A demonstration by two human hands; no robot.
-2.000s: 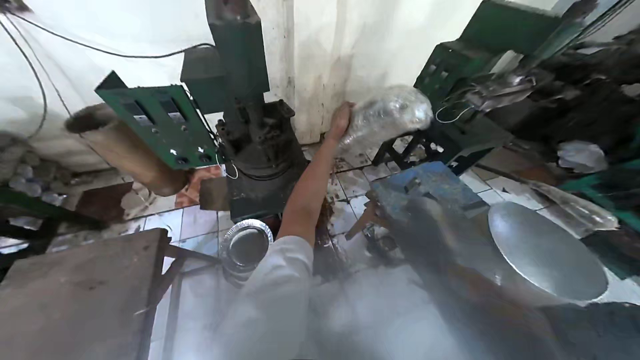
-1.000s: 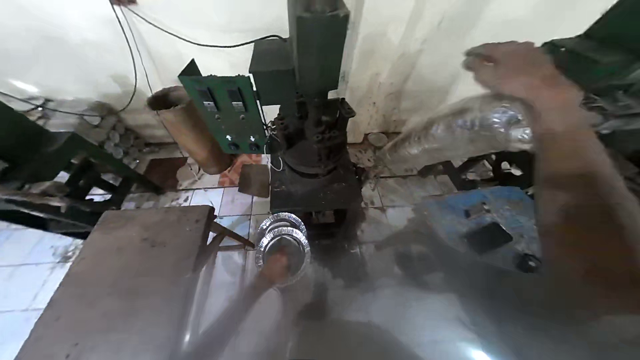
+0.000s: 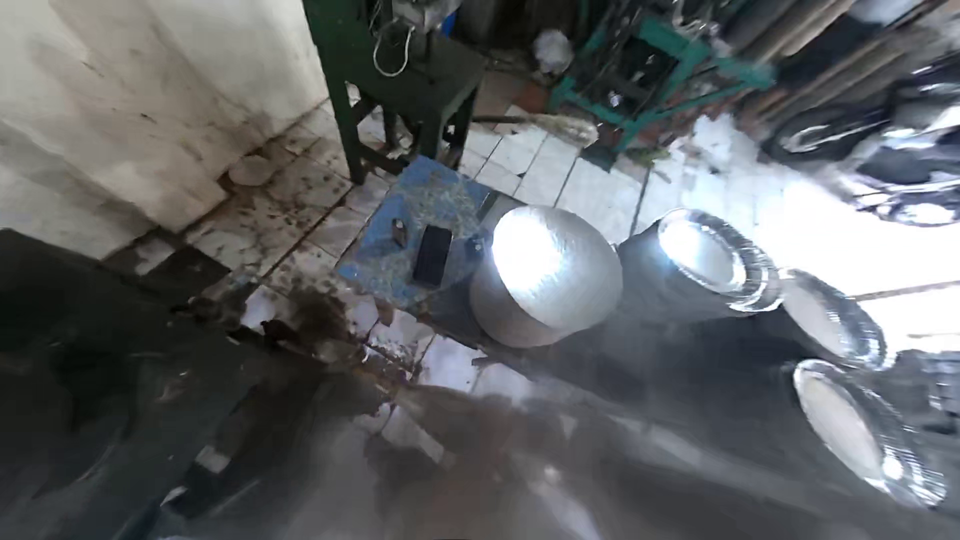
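Observation:
Neither my left hand nor my right hand can be seen in the head view now. Near the middle stands a stack of round metal discs (image 3: 581, 266), its top shining with reflected light. To its right are stacks of shallow metal pans with crimped rims: one upper stack (image 3: 709, 251), one at the right (image 3: 829, 319) and one lower down (image 3: 851, 431). Left of the discs, a black phone-like slab (image 3: 433, 256) lies on a worn blue board (image 3: 397, 199), with a small brown object (image 3: 399, 232) beside it. The lower part of the view is blurred.
A dark green metal stand (image 3: 420, 82) rises behind the blue board. A teal metal frame (image 3: 660, 67) stands farther back, with a motorcycle (image 3: 892, 150) at the upper right. Dark machinery (image 3: 112, 375) fills the lower left. Stained white tiles (image 3: 315, 195) cover the floor by the wall.
The view has swung far to the right. Both my hands, one on the round pans and one raised by the clear plastic bundle a second ago, have left the frame.

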